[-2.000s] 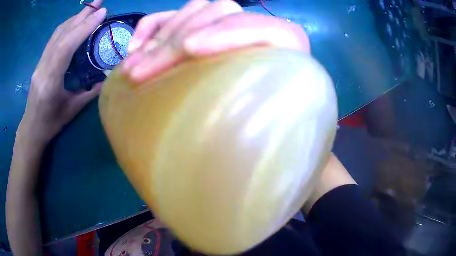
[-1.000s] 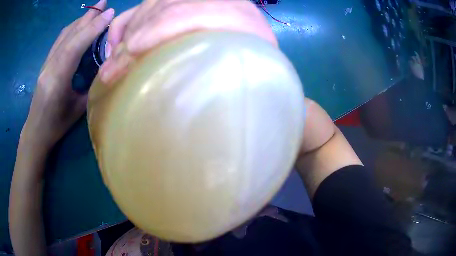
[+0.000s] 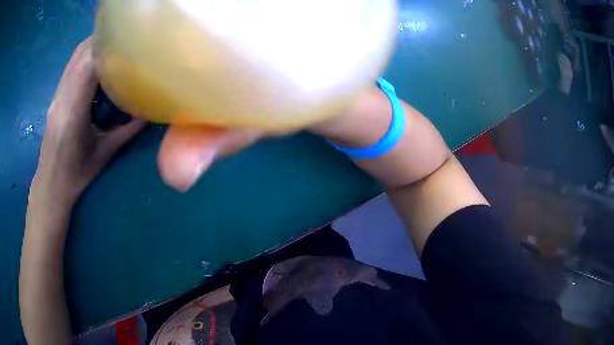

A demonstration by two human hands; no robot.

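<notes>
The glue bottle (image 3: 249, 60) is a large, blurred, pale yellow blob at the top centre, close to the camera. My right hand (image 3: 202, 151) is wrapped round it; a thumb shows under its lower edge, and a light-blue band is on the wrist. My left hand (image 3: 77, 131) is at the left with its thumb and palm around a black loudspeaker unit (image 3: 106, 111). Only a dark lower part of the unit shows; the bottle hides its disc and my left fingertips. The nozzle is out of sight.
The dark green bench top (image 3: 202, 229) spans the view, its front edge running diagonally up to the right. A red part (image 3: 128, 330) shows below the edge at the lower left. Blurred dark shapes and metal bars (image 3: 596, 74) stand beyond the bench at the right.
The bottle has moved up in the view and now covers my left fingertips. My right thumb and the blue wristband have come into sight. My left hand has stayed almost in place at the unit.
</notes>
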